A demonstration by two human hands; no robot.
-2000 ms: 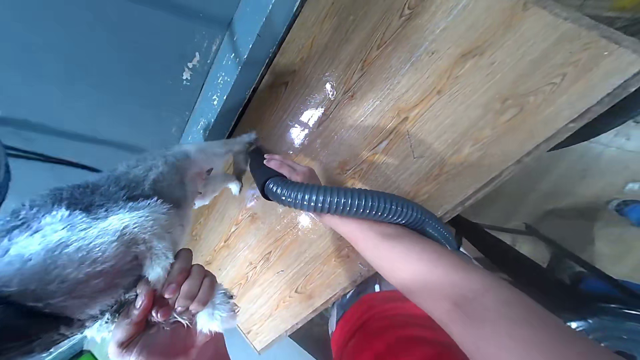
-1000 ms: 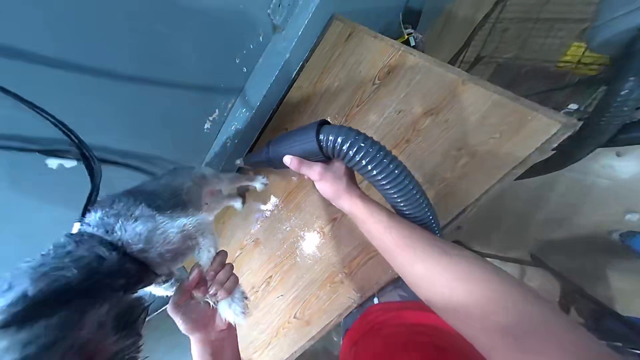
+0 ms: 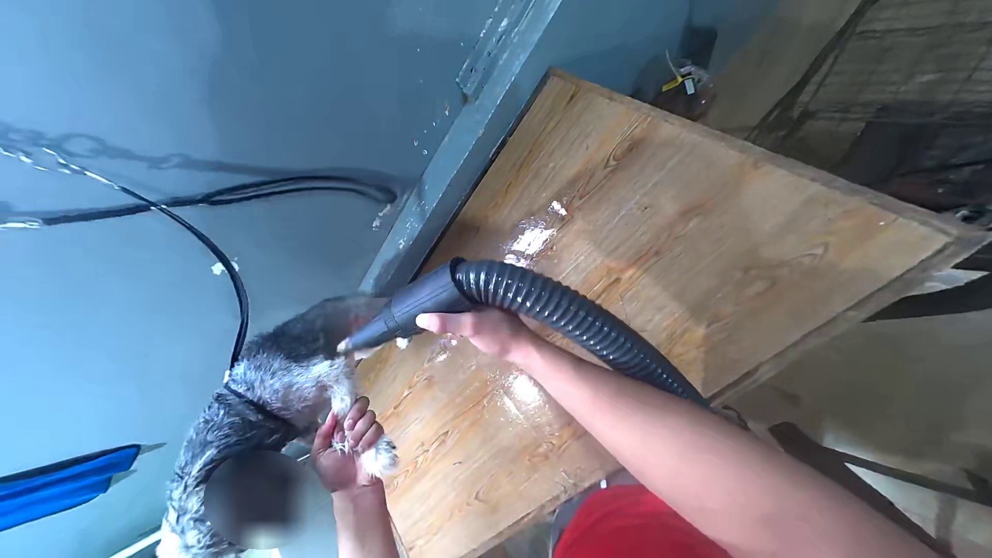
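A grey and white dog [image 3: 287, 372] with damp-looking fur is on the wood-patterned table [image 3: 697, 225], against the blue wall. A thin black loop leash [image 3: 240, 302] runs down to its body. My left hand [image 3: 349, 446] is closed around one of the dog's furry legs, with the white paw [image 3: 380, 457] sticking out. My right hand [image 3: 480, 329] grips the black dryer nozzle [image 3: 418, 304], its narrow tip against or very near the dog's fur. From the nozzle a ribbed black hose [image 3: 581, 318] curves along above my right forearm. A round blur hides part of the dog.
The blue wall [image 3: 310, 85] and its ledge border the table's left side. Wet patches and fur tufts [image 3: 558, 208] lie on the tabletop. A blue object [image 3: 70, 484] is at lower left. A wire cage [image 3: 891, 70] stands beyond the table, and a chain hangs by the wall.
The nozzle tip has moved from the dog's outstretched limb to its body. The dog has turned its body; my left hand still holds a leg. More of the leash shows.
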